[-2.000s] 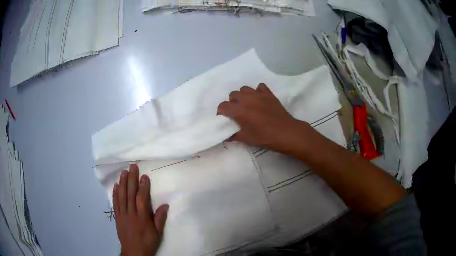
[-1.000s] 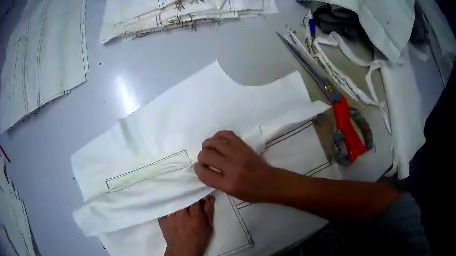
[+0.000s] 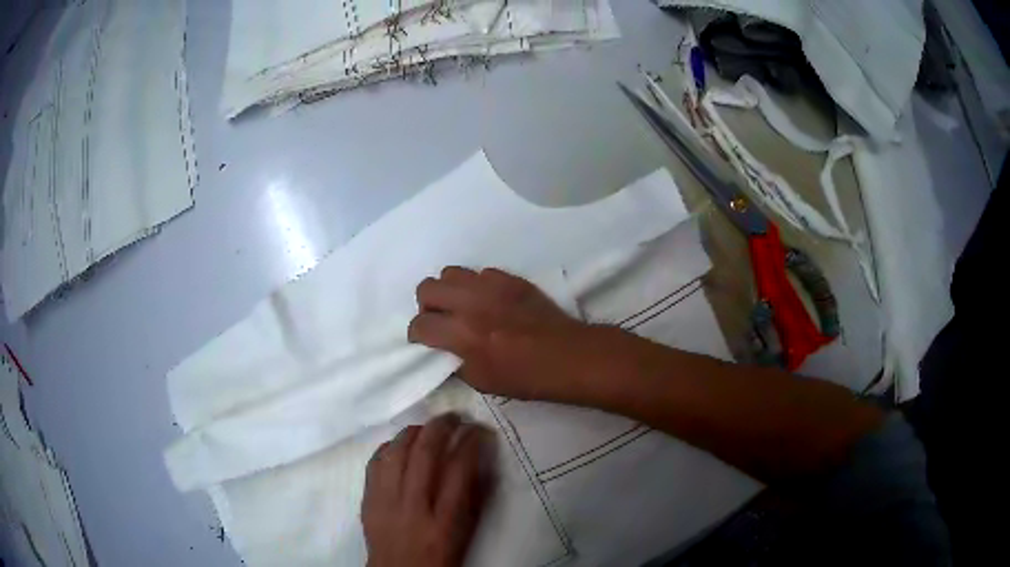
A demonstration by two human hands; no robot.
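Note:
The white garment front panel (image 3: 443, 233) lies on the pale table, with its curved cutout at the far right. A fold of it runs across the middle. My right hand (image 3: 493, 327) is closed on this fold, fingers curled over the cloth. My left hand (image 3: 426, 493) lies nearer me on the patch pocket (image 3: 321, 515); it is blurred, and I cannot tell whether it grips cloth. Dark double topstitching (image 3: 598, 451) shows right of the hands. The near edge of the panel is cut off by the picture.
Open-looking shears with red handles (image 3: 781, 294) lie right of the panel, beside white offcut strips (image 3: 764, 177). Dark grey cloth (image 3: 753, 55) and loose white pieces (image 3: 908, 244) are at the right. Stacked panels lie at the far side (image 3: 443, 39) and left (image 3: 122, 133).
Over two seconds my left hand moved right, from the panel's left edge to beside my right hand. The stitched pocket opening seen a second ago is now covered by the fold.

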